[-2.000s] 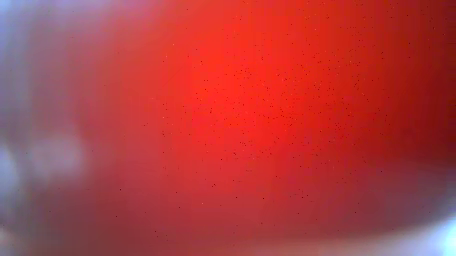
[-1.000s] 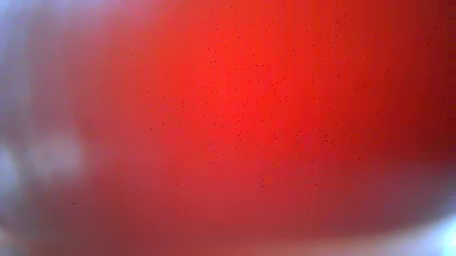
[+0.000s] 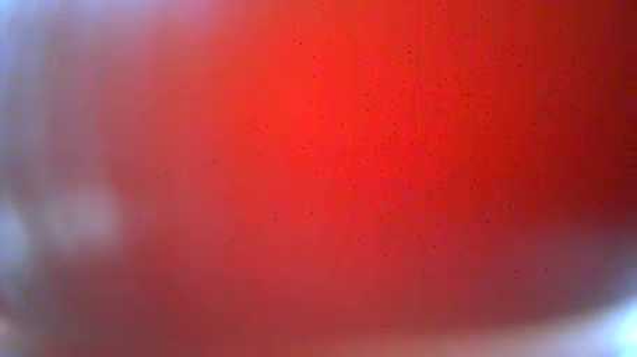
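Note:
A blurred red surface [image 3: 335,132] fills most of the head view, very close to the lens or covering it. It is brightest in the middle and darker at the right edge. I cannot tell what it is. No shape of my left hand or my right hand can be made out. Any work things are hidden.
A pale grey-blue blur [image 3: 77,219] lies along the left side. A bright white-blue patch [image 3: 628,331] shows at the lower right corner, with a pale curved band beside it along the bottom. No object or edge is sharp enough to name.

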